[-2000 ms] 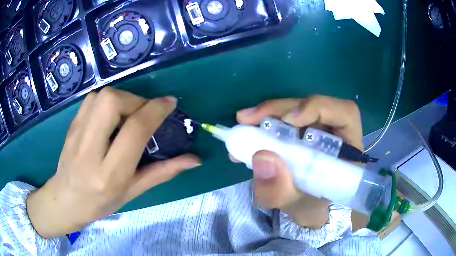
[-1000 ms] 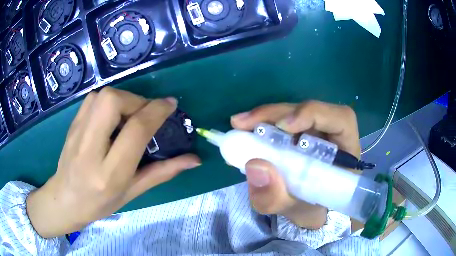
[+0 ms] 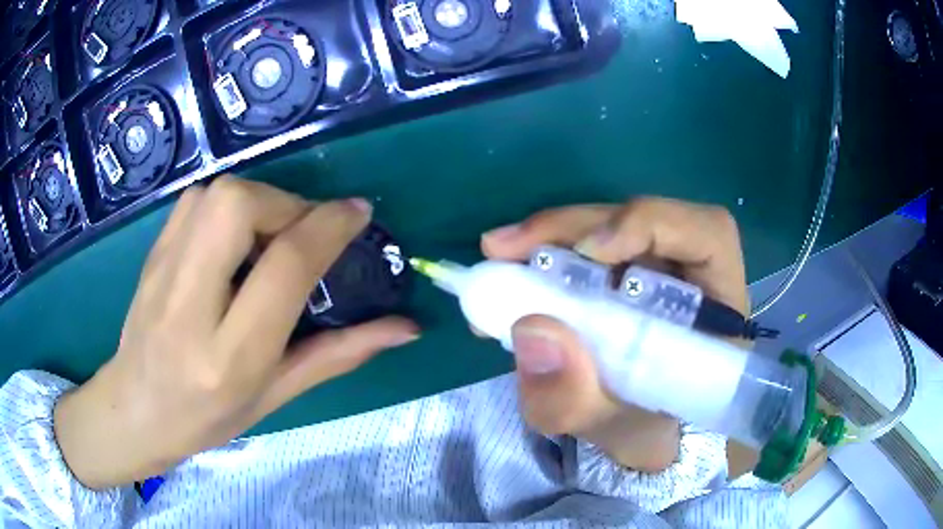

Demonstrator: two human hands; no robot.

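My left hand (image 3: 222,320) holds a round black speaker unit (image 3: 362,284) between fingers and thumb above the green mat; the fingers hide its left part. White glue (image 3: 393,258) shows at the unit's right edge. My right hand (image 3: 620,320) is closed around a dispensing syringe (image 3: 662,362) filled with white. Its yellow-green needle (image 3: 422,268) points left, close beside the glue; whether it touches I cannot tell. A clear finger switch (image 3: 620,284) with two screws sits on the syringe under my right fingers. A green adapter cap (image 3: 791,418) closes its rear.
A shiny black blister tray (image 3: 341,134) with speaker units in pockets lies at the upper left. White paper (image 3: 739,31) lies on the green mat (image 3: 579,124) at the top right. A clear air hose (image 3: 827,176) runs down the right side.
The syringe dipped slightly away from the glue, then rose a little again. The left hand and held unit stay almost in place. The tray's view shifted slightly.
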